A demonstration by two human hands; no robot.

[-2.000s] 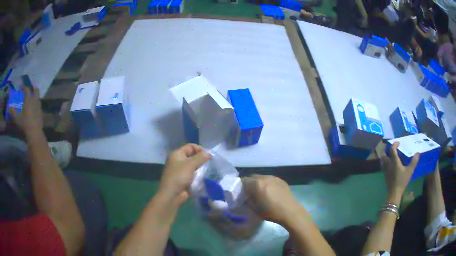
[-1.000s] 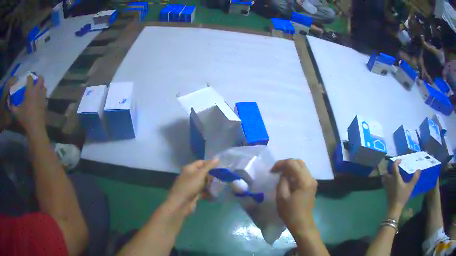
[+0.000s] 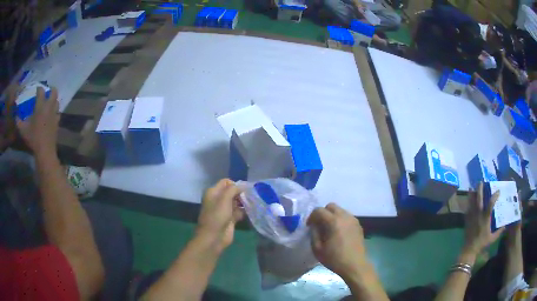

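My left hand (image 3: 219,213) and my right hand (image 3: 337,236) pinch opposite sides of a clear poly bag (image 3: 250,214) over the floor, just in front of the table edge. Inside the bag, a fan unit shows blue blades (image 3: 266,193), a white hub cap (image 3: 277,210) and a white boxy part. The lower end of the bag hangs down, cloudy. Behind it, an open carton (image 3: 262,154) stands on the white sheet with its white flaps raised. A closed blue carton (image 3: 304,154) stands against its right side.
Two closed cartons (image 3: 147,130) stand at the sheet's left. Stacked cartons (image 3: 437,170) stand on the right table. A person in red (image 3: 36,276) at left and another at right with a bracelet (image 3: 462,268) each hold a carton. People sit farther back.
The bag was bunched around the fan, then spread wider; now my hands are closer together and the blades face up at its opening. The right neighbour's carton has turned. The view has shifted slightly.
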